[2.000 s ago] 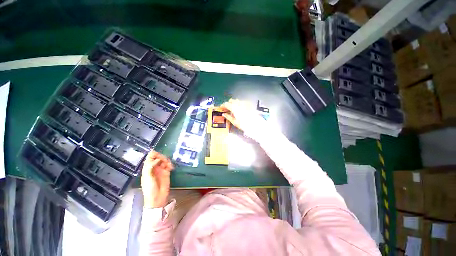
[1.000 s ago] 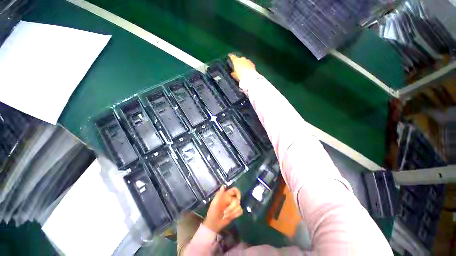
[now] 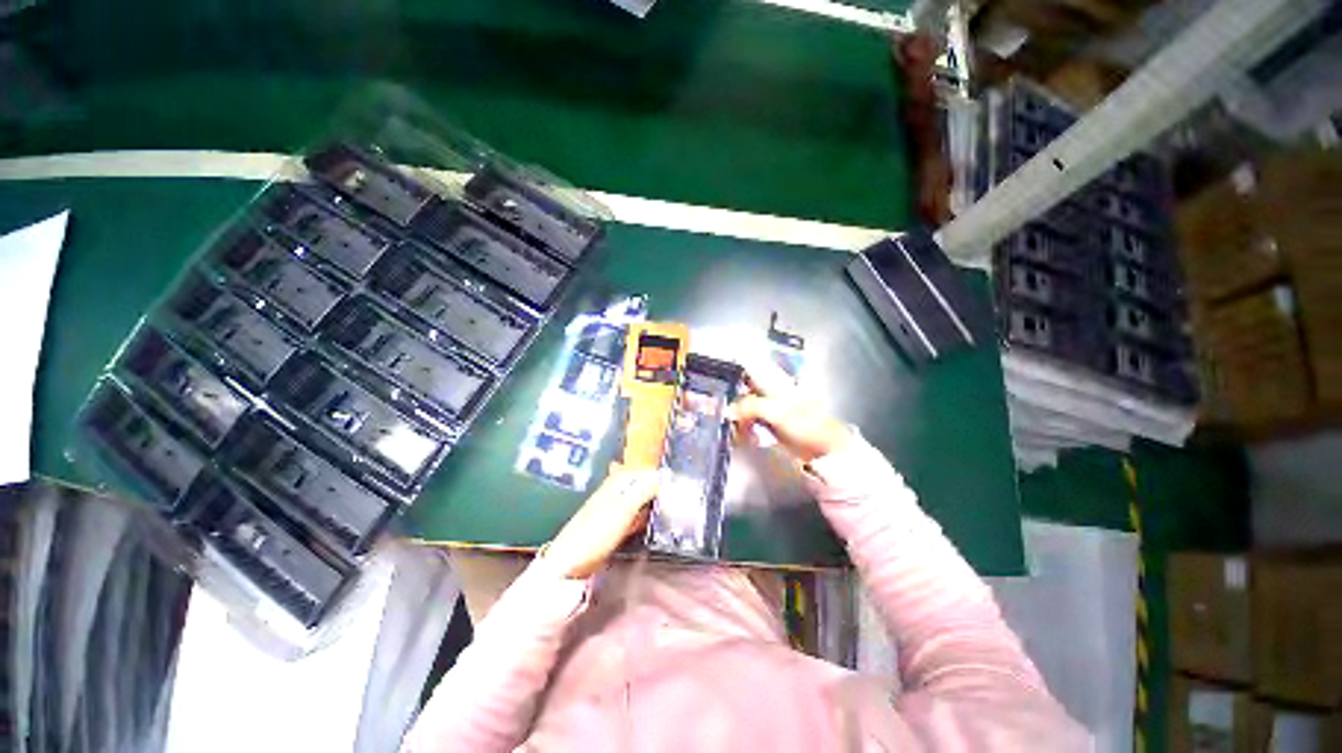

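A black housing (image 3: 692,468), hollow side up, is upright in view just right of the orange jig (image 3: 649,397). My left hand (image 3: 606,518) holds the housing's lower left edge and covers the jig's near end. My right hand (image 3: 790,418) has its fingertips on the housing's upper right edge. The jig has a dark recess with an orange middle near its far end. A shiny strip with dark squares (image 3: 571,397) lies left of the jig. Whether housing and jig touch is unclear.
A clear tray of black housings (image 3: 280,400) lies at left, its far end pocket without a housing. A small dark part (image 3: 785,333) lies beyond my right hand. A dark striped block (image 3: 916,299) stands at the right bench edge, beside a pale post (image 3: 1096,147).
My right hand has come back from the tray's far corner. A housing is now between my hands beside the jig. The far corner pocket, filled earlier, now shows no housing. The view has swung back.
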